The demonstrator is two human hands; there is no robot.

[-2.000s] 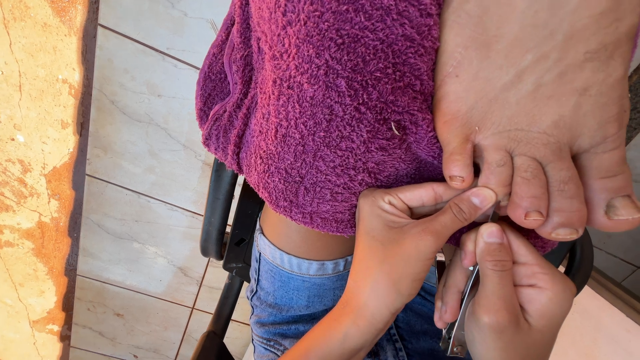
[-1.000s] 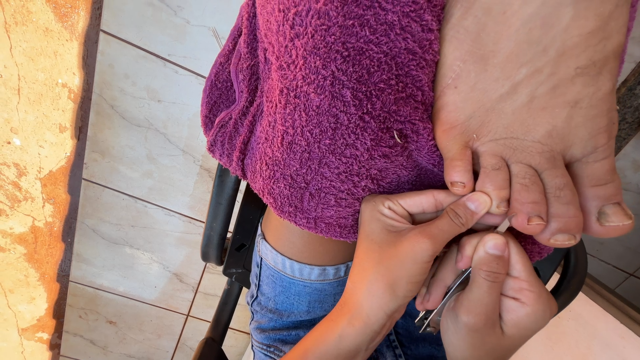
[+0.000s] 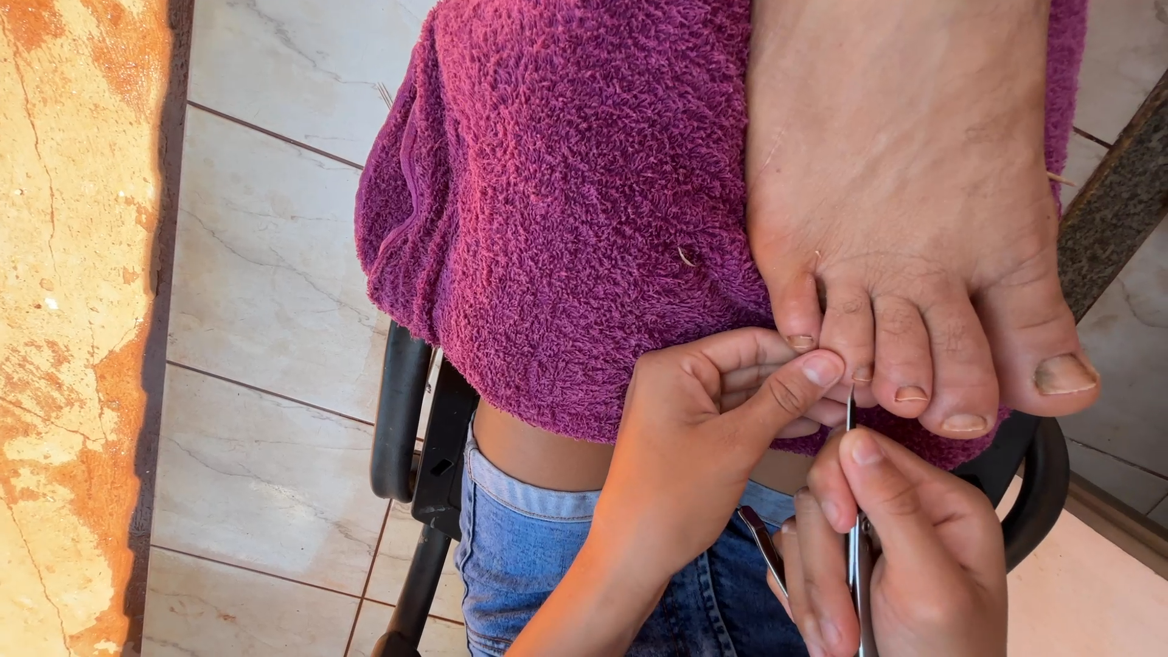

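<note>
A person's bare foot [image 3: 903, 182] rests on a purple terry towel [image 3: 566, 201], its toes toward me. My left hand [image 3: 703, 438] holds the toe beside the little toe [image 3: 794, 310], thumb near its nail. In my right hand [image 3: 912, 547] is a slim metal nail tool [image 3: 851, 415], its pointed tip at the edge of that same toe's nail. Another metal handle [image 3: 765, 547] juts out left of my right fingers; whether it belongs to the same tool is hidden by the hand. A small pale clipping [image 3: 685, 256] lies on the towel.
Under the towel are a leg in denim shorts [image 3: 538, 547] and a seat with black armrests [image 3: 401, 411]. White tiles [image 3: 274, 292] cover the floor. A worn, orange-stained ledge [image 3: 82, 319] runs along the left, and a dark stone edge [image 3: 1118, 210] stands at the right.
The tool in my right hand has turned from slanted to nearly upright in view, its tip now at the nail. My left hand stays at the same toe.
</note>
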